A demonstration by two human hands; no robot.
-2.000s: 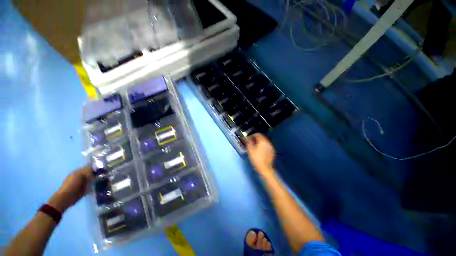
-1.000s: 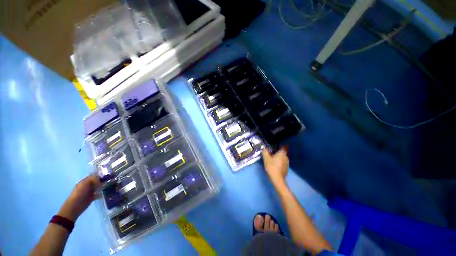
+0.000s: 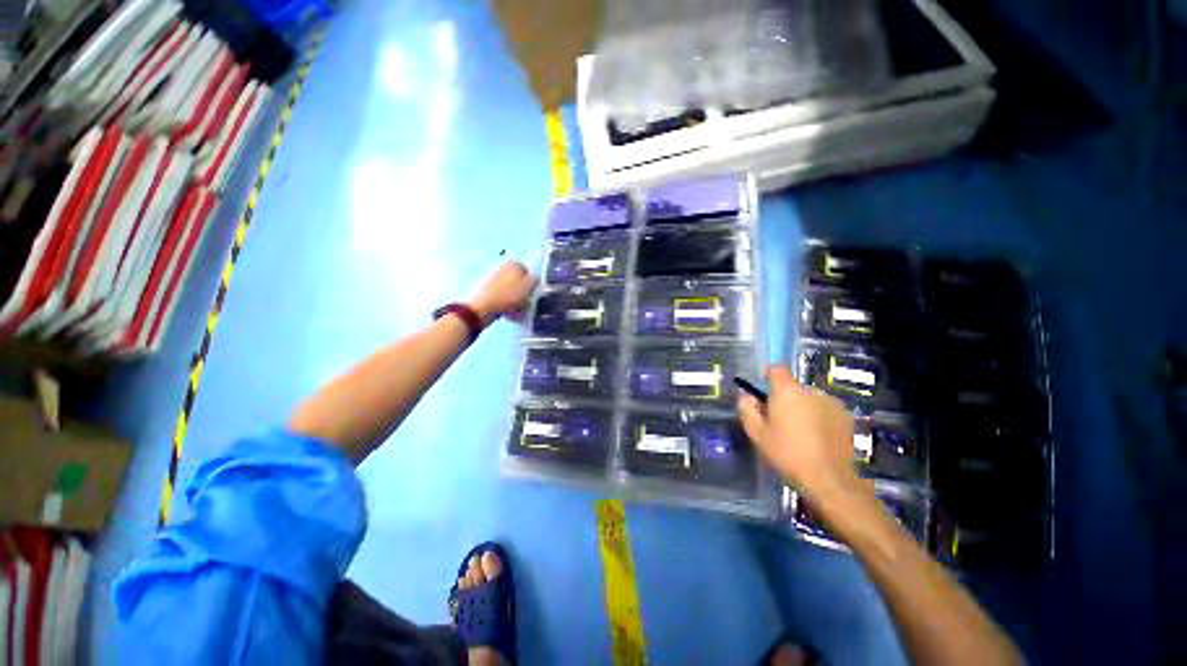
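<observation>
A clear blister tray stack (image 3: 630,341) lies at the centre, with black phone parts (image 3: 694,377) in its pockets and lilac pieces (image 3: 693,199) in the top end pockets. My left hand (image 3: 506,289) is at its upper left edge; its fingertips are small and blurred. My right hand (image 3: 797,419) is at its lower right side, over the gap to the second tray, holding a thin dark stick like a marker pen (image 3: 751,389). The second, darker tray stack (image 3: 985,390) lies to the right, its right half in shadow; my right hand and forearm hide part of it.
White foam boxes (image 3: 833,135) with empty blister trays (image 3: 742,52) on top stand beyond the trays. Red and white stacked sheets (image 3: 98,234) and a cardboard box (image 3: 59,449) are at the left. Yellow tape (image 3: 621,586) marks the blue floor. My sandalled foot (image 3: 483,605) is below.
The view has swung left, so the trays appear further right and the stacked sheets show. My right hand has moved from the darker tray's lower edge to between the trays; the dark stick now shows.
</observation>
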